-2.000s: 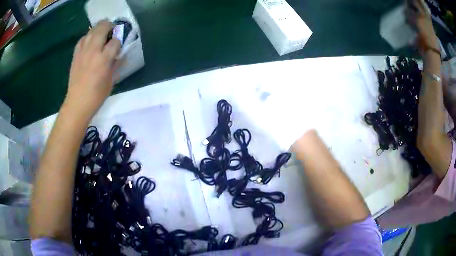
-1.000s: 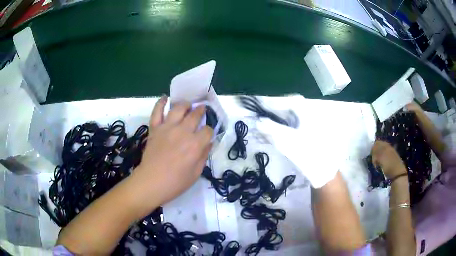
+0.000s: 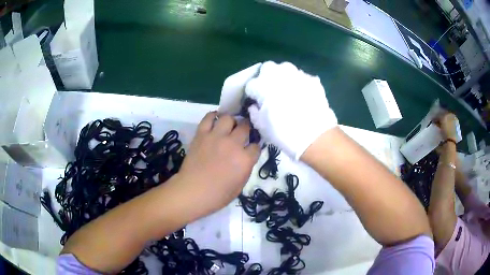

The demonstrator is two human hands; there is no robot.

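Observation:
My bare left hand (image 3: 223,156) holds an open white box (image 3: 236,91) at the near edge of the belt; its flap stands up and the hand hides most of its body. My right hand (image 3: 290,107), in a white glove, is at the box mouth with its fingertips on a black USB cable (image 3: 249,107), which is partly in the opening. Dark content shows between the hands, mostly hidden. Black coiled cables lie in a large heap (image 3: 107,166) on the left and a smaller group (image 3: 274,204) in the middle.
Open white boxes (image 3: 32,102) stand at the left end, one on the green belt (image 3: 161,48). A closed white box (image 3: 382,105) sits on the belt at right. Another worker's arm (image 3: 443,166) handles a white box (image 3: 424,142) beside a cable heap at far right.
My right gloved hand has moved from the table up to the box mouth with a cable. My left hand and box have shifted slightly right. The neighbour now holds a box above the cables.

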